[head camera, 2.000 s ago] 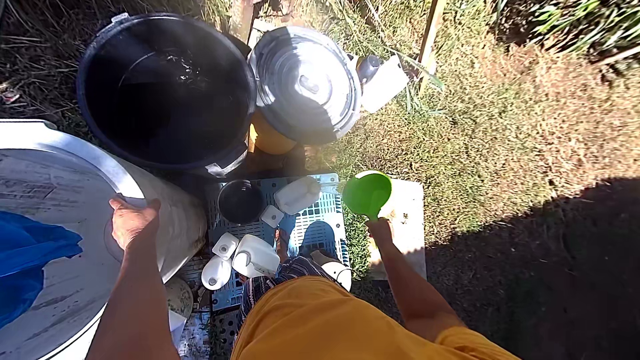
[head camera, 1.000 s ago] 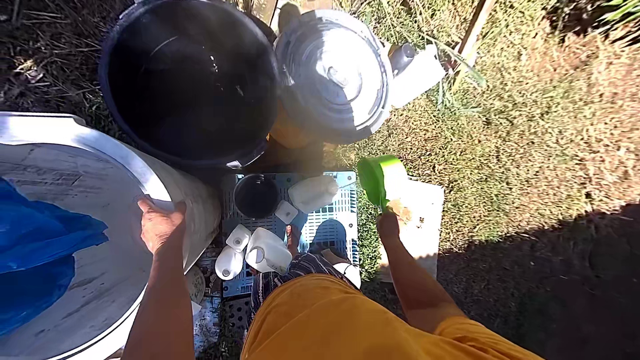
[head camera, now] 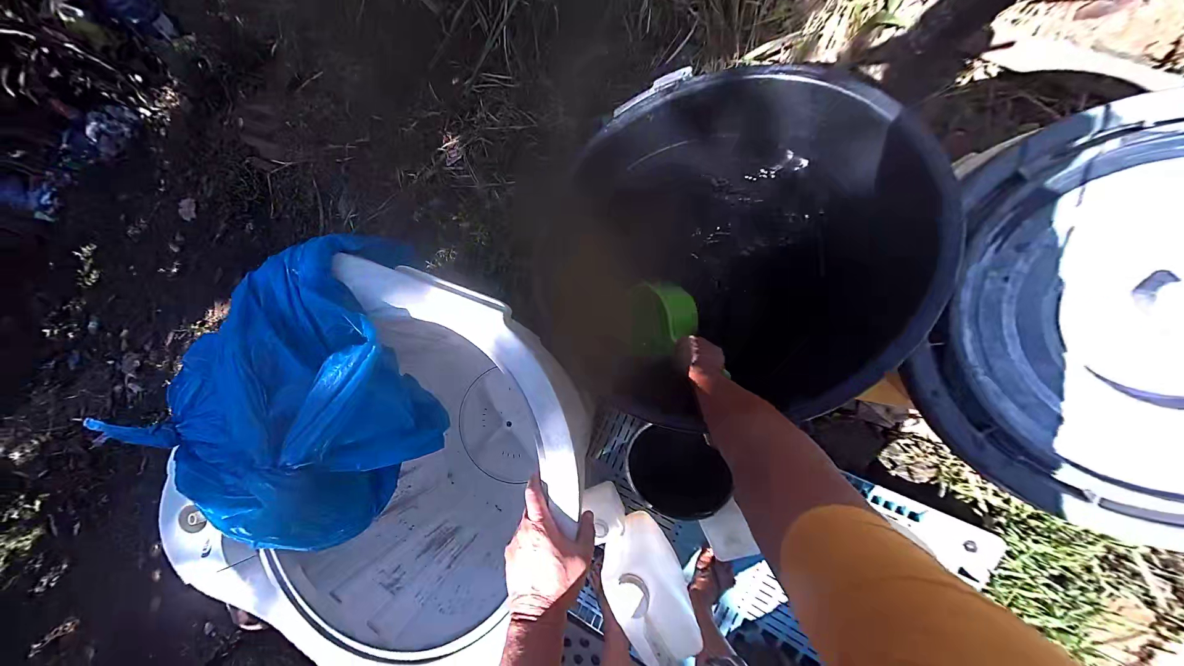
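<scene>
My left hand (head camera: 546, 555) grips the rim of a large white plastic tub (head camera: 444, 564). A blue plastic bag (head camera: 296, 398) lies over the tub's far left side. My right hand (head camera: 705, 359) holds a green plastic dipper (head camera: 668, 316) at the near left edge of a big black barrel (head camera: 939, 277). Glints of light show on the barrel's dark inside, seemingly on liquid. Just below the barrel stands a small black bucket (head camera: 680, 472). A white plastic jug (head camera: 647, 578) lies near my left hand, beside my feet. Part of the dipper is blurred.
A large grey round lid (head camera: 1008, 324) lies at the right, beside the barrel. Under the jugs and bucket is a blue plastic crate or pallet (head camera: 768, 601). Dry grass and dark soil (head camera: 370, 148) lie behind the tub, with green grass at the lower right.
My right hand has carried the green dipper from above the pale board on the right over to the black barrel. My left hand stays on the tub's rim. The view has swung left.
</scene>
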